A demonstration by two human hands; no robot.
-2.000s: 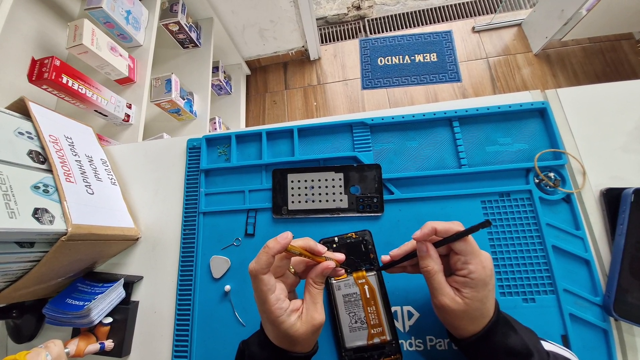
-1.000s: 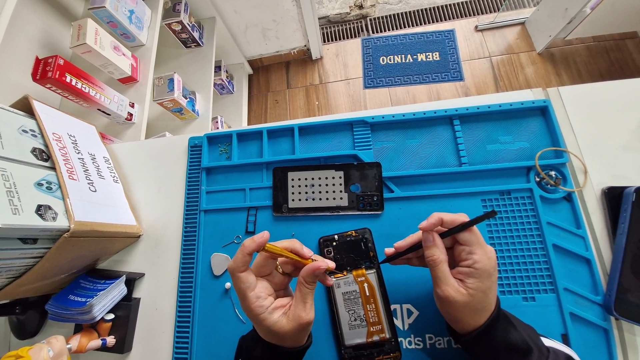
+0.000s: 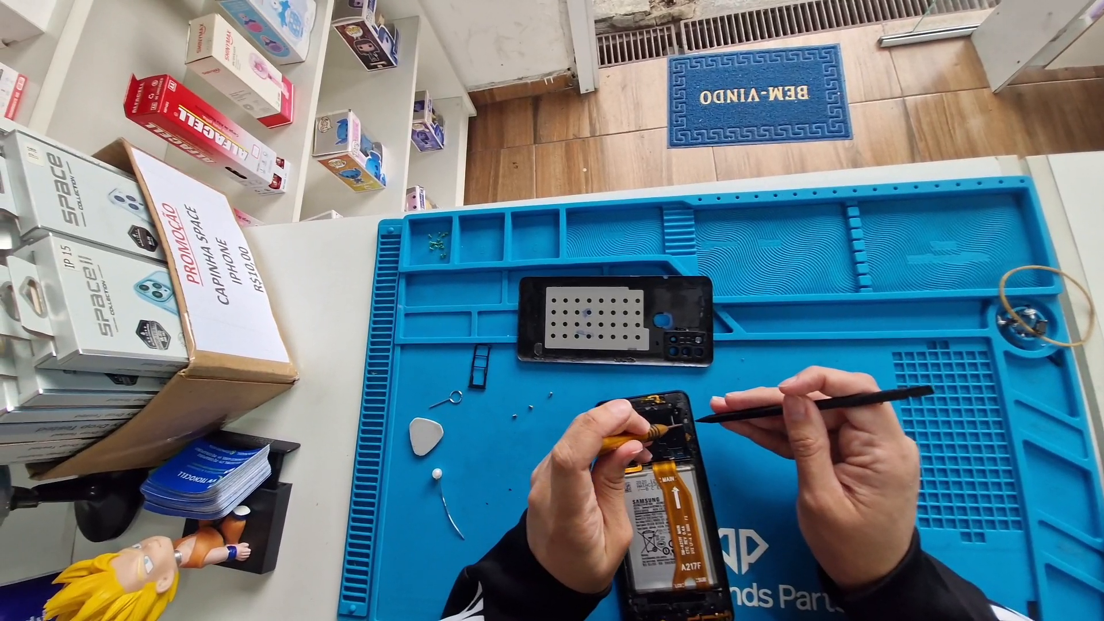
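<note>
An opened smartphone (image 3: 681,517) lies on a blue silicone repair mat (image 3: 776,483), its battery and orange flex cable exposed. My left hand (image 3: 582,500) holds a small yellow-handled screwdriver (image 3: 623,436), its tip over the black upper part of the phone. In my right hand (image 3: 841,474) is a black pointed pry tool (image 3: 828,404), its tip just right of the phone's top edge. Above the phone lies a detached back cover (image 3: 616,321), inner side up. Left of my left hand are a white opening pick (image 3: 426,436), a SIM ejector pin (image 3: 448,398), a small black frame (image 3: 479,367) and tiny screws.
A cardboard box of phone cases (image 3: 241,366) stands at the left beside a stack of blue cards (image 3: 207,474) and a yellow-haired figurine (image 3: 112,582). A round metal container with a rubber band (image 3: 1026,321) sits at the mat's right. Shelves hold boxed goods at upper left.
My left hand has shifted the screwdriver from the phone's left side to over its upper part. The pry tool's tip has moved off the phone, to the right and up.
</note>
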